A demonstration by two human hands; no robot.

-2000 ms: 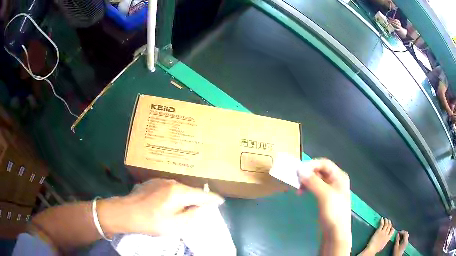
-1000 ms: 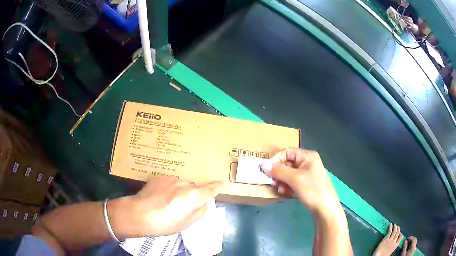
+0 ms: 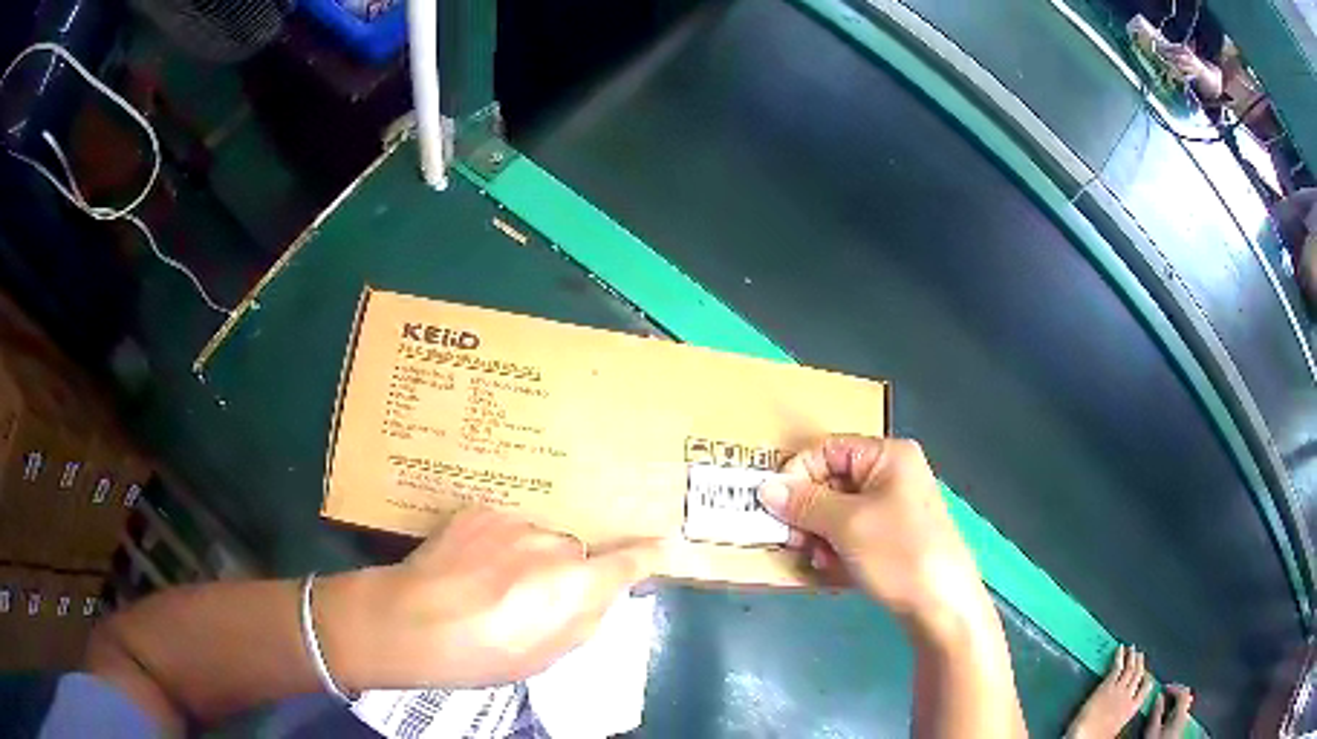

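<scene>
A closed brown carton (image 3: pixel 607 419) with "KEIID"-like print lies on the dark green workbench top. A white barcode label (image 3: pixel 727 505) lies over the label position box, below the handling symbols. My right hand (image 3: pixel 867 520) has thumb and fingertips on the label's right end. My left hand (image 3: pixel 470 599) rests at the carton's near edge, index finger stretched toward the label. White label sheets (image 3: pixel 592 671) with barcodes are bunched under my left hand; its grip on them is partly hidden.
A light green edge strip (image 3: pixel 636 274) borders a dark conveyor belt (image 3: pixel 896 246). A white post (image 3: pixel 425 94) stands at the bench corner. Another person's hands (image 3: pixel 1119 700) rest on the strip at lower right. Stacked cartons (image 3: pixel 65 505) stand at left, below a looped white cord (image 3: pixel 149 159).
My right hand has moved left with the label, from beside the label position box onto it. My left index finger now reaches along the carton's near edge. The carton has shifted slightly.
</scene>
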